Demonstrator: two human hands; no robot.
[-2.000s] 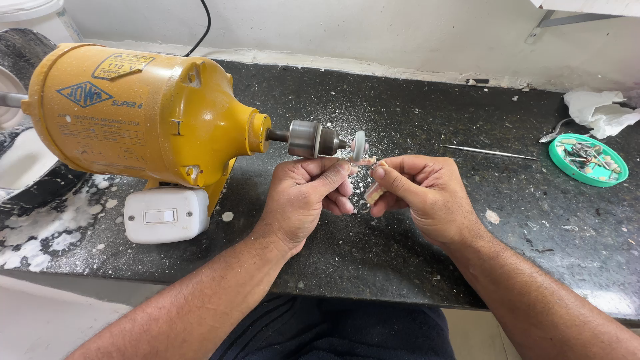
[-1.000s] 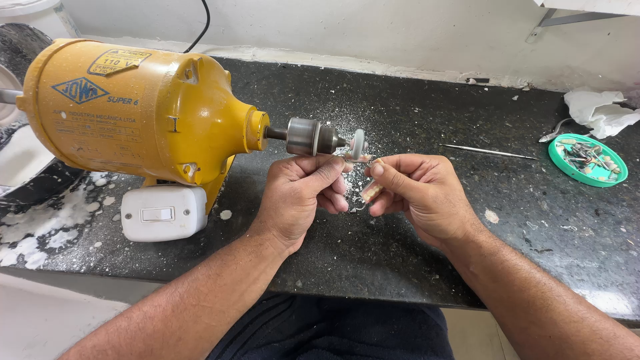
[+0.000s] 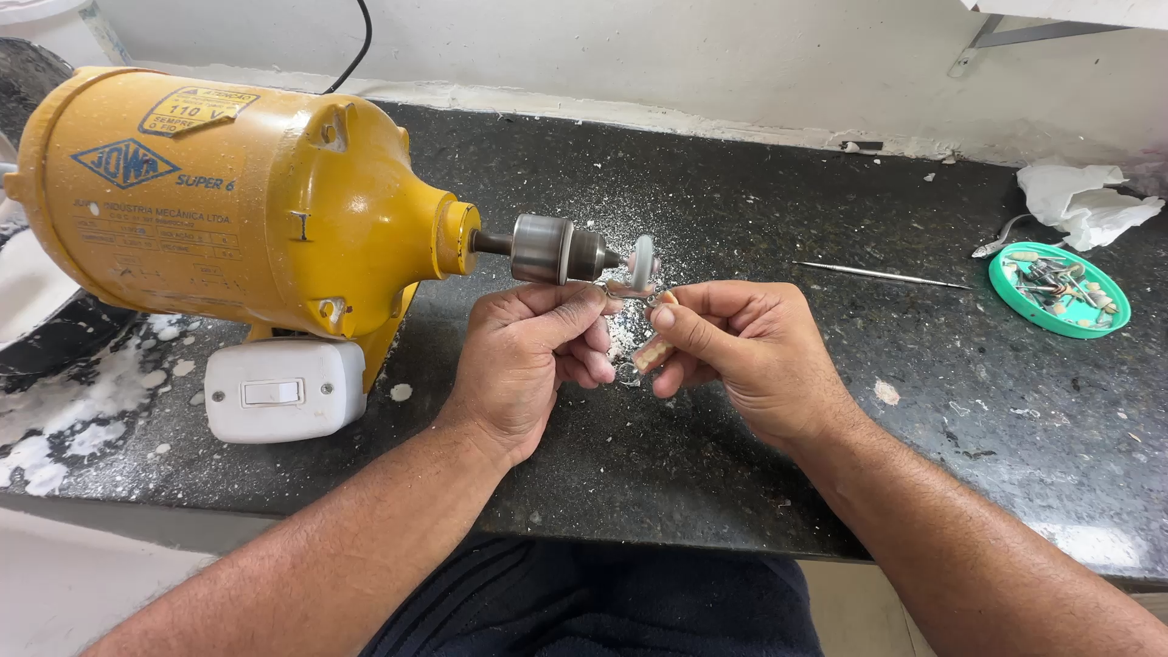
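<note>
My left hand (image 3: pixel 538 351) and my right hand (image 3: pixel 739 351) hold a small denture (image 3: pixel 655 354) between them, just under a grey abrasive wheel (image 3: pixel 642 263). Its tooth row and pink base show by my right fingers; a thin part of it reaches to my left thumb, and the rest is hidden by the fingers. The wheel sits in the metal chuck (image 3: pixel 543 249) of a yellow Jowa bench motor (image 3: pixel 219 201). The denture's upper part is touching or very close to the wheel; which of the two I cannot tell.
A white switch box (image 3: pixel 285 391) stands before the motor. On the dark stone counter (image 3: pixel 584 465) lie white dust, a thin metal instrument (image 3: pixel 883 275), a green dish (image 3: pixel 1058 328) of small rotary bits and crumpled white paper (image 3: pixel 1081 205). At the far left is a black bowl (image 3: pixel 68 338) with white residue.
Both hands stay by the wheel, with only small shifts of the fingers. The denture's tooth row has tilted slightly in my right hand.
</note>
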